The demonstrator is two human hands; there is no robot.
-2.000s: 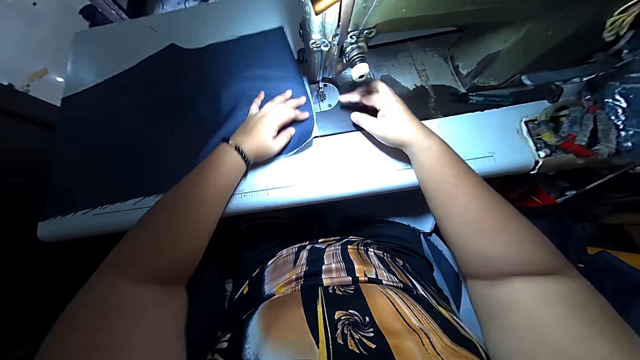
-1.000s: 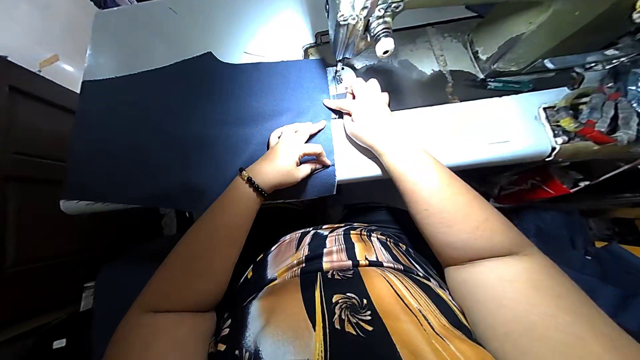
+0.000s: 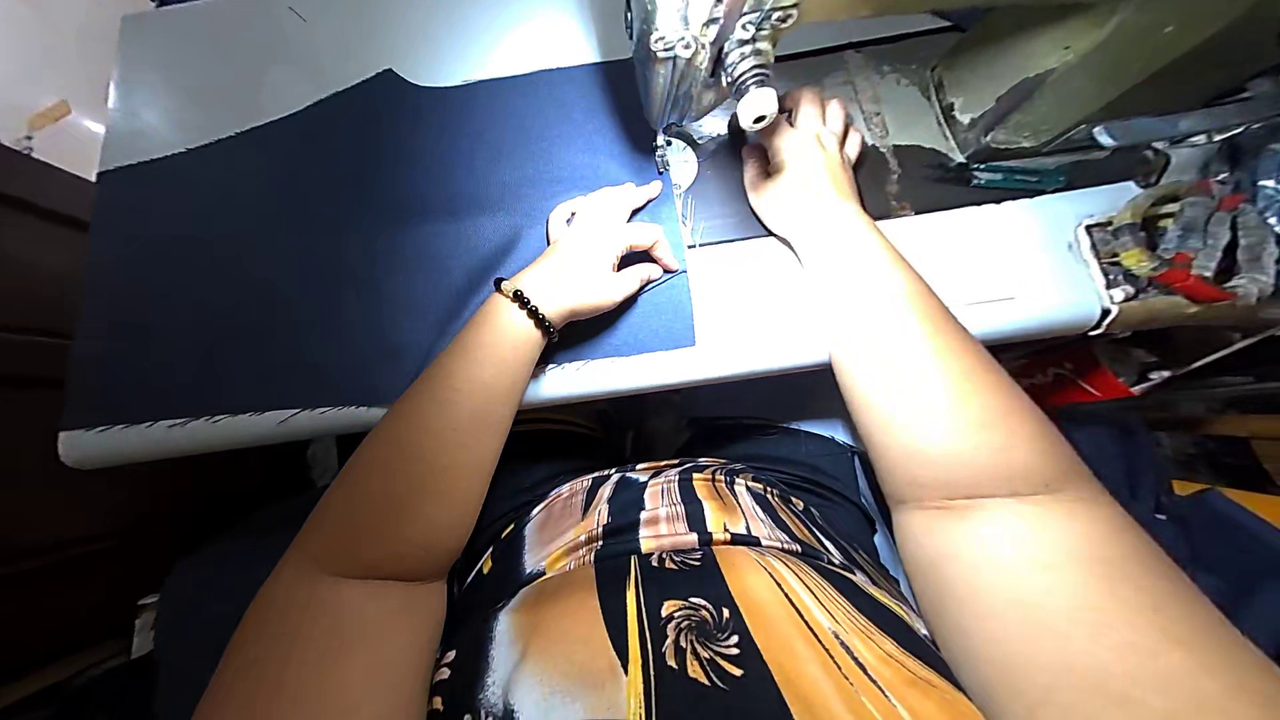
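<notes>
A large dark navy fabric panel (image 3: 300,230) lies flat on the white sewing table (image 3: 760,310), its right edge running up to the presser foot (image 3: 662,155) of a sewing machine (image 3: 690,60). On that panel, near its right edge, rests my left hand (image 3: 610,245); thumb and index finger pinch a small fold of the cloth. Just right of the round needle plate (image 3: 682,165) is my right hand (image 3: 805,165), palm down, fingers partly behind the white-tipped tension knob (image 3: 757,108); whether they touch anything cannot be told. Loose threads (image 3: 688,215) trail below the needle plate.
A teal-handled tool (image 3: 1015,177) lies on the dark machine bed at right. Bundled clear, red and yellow items (image 3: 1190,250) fill a recess at the table's right end. Dark cloth (image 3: 1200,550) hangs at lower right. The worn green machine body (image 3: 1090,75) stands behind.
My right hand has moved right, away from the needle area. The fabric's right edge now lies beside the presser foot, and my left thumb and finger have closed on it. The view has shifted.
</notes>
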